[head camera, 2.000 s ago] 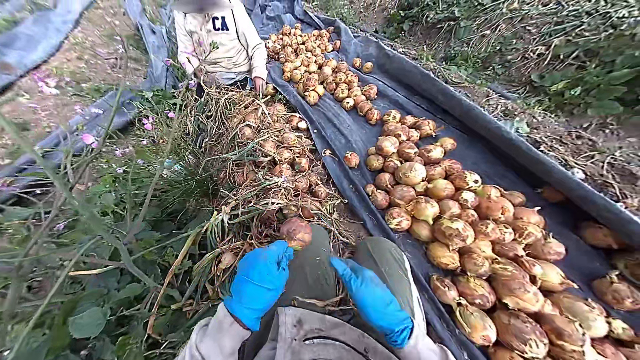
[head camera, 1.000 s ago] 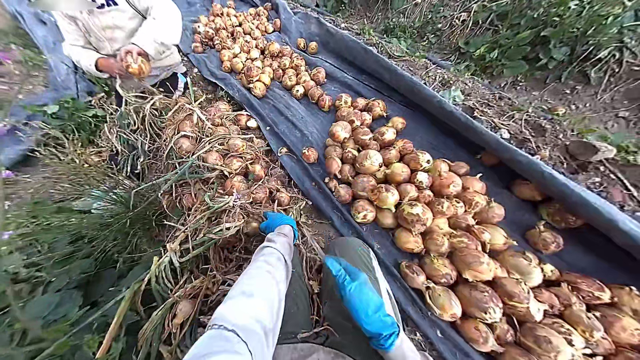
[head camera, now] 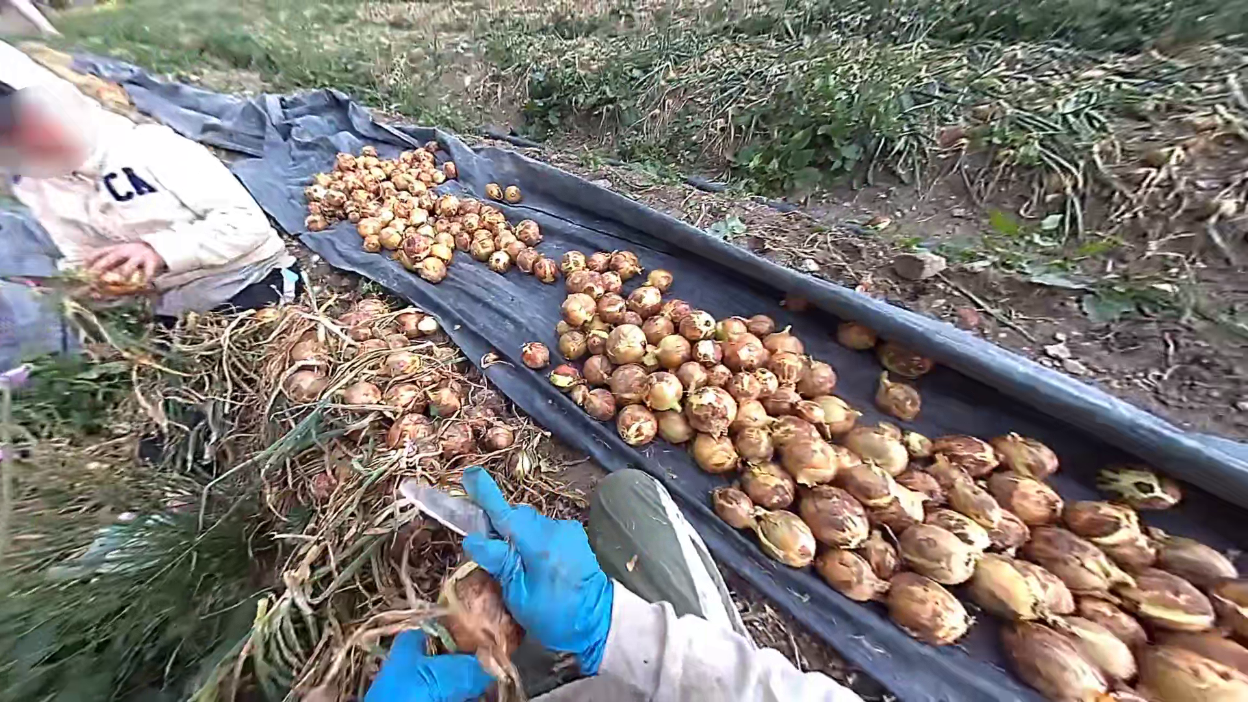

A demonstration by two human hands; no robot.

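Note:
My left hand (head camera: 429, 675), in a blue glove at the bottom edge, grips a brown onion (head camera: 481, 612) with its dry tops attached. Just above and to the right, my right hand (head camera: 551, 575), also blue-gloved, holds a knife whose broad metal blade (head camera: 447, 507) points up and left; its handle is hidden in the fist. The onion lies between both hands, close under the right fingers. Ahead of them spreads a heap of onions with tangled dry tops (head camera: 390, 390). Many trimmed onions (head camera: 760, 419) rest on a dark fabric sheet (head camera: 546, 390) to the right.
A co-worker (head camera: 166, 195) in a light sweatshirt sits at the upper left, a hand on an onion. A smaller pile of onions (head camera: 409, 210) lies on the sheet farther up. Weeds (head camera: 127, 595) grow at the left; soil and stones (head camera: 918, 264) border the sheet's raised far edge.
My left hand, earlier reaching into the heap, is now back near my lap with an onion. My right hand has moved over beside it. The view has swung to the right.

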